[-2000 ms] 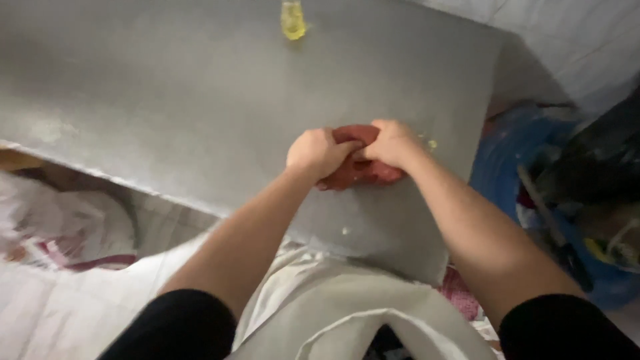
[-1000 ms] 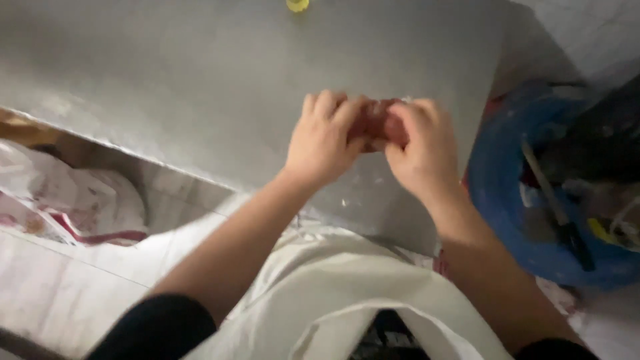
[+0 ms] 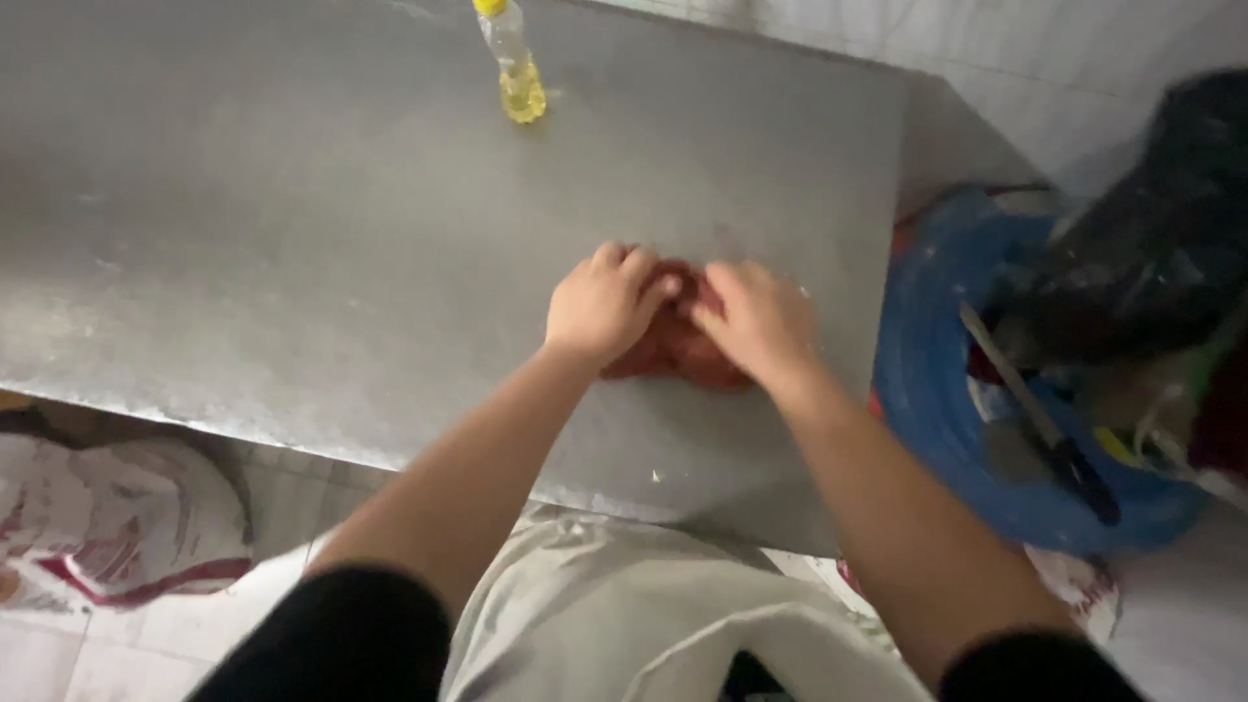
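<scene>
A reddish-brown lump of soft, dough-like material lies on the grey tabletop, close to its right end. My left hand grips the lump's upper left side, with the fingertips curled over it. On the other side my right hand holds it, and the two thumbs nearly meet over the middle. The undersides of both hands and part of the lump are hidden. Farther back on the table a clear plastic bottle with a yellow cap and some yellow liquid stands or lies; its pose cannot be told.
A blue plastic basin beside the table's right end holds a long knife with a black handle and a black plastic bag. White-and-red sacks are below the table's front edge at the left. Small crumbs dot the tabletop.
One second ago both hands held the lump bunched between them; now it is spread wider toward me, flat on the table. The view has shifted, so more of the bottle shows.
</scene>
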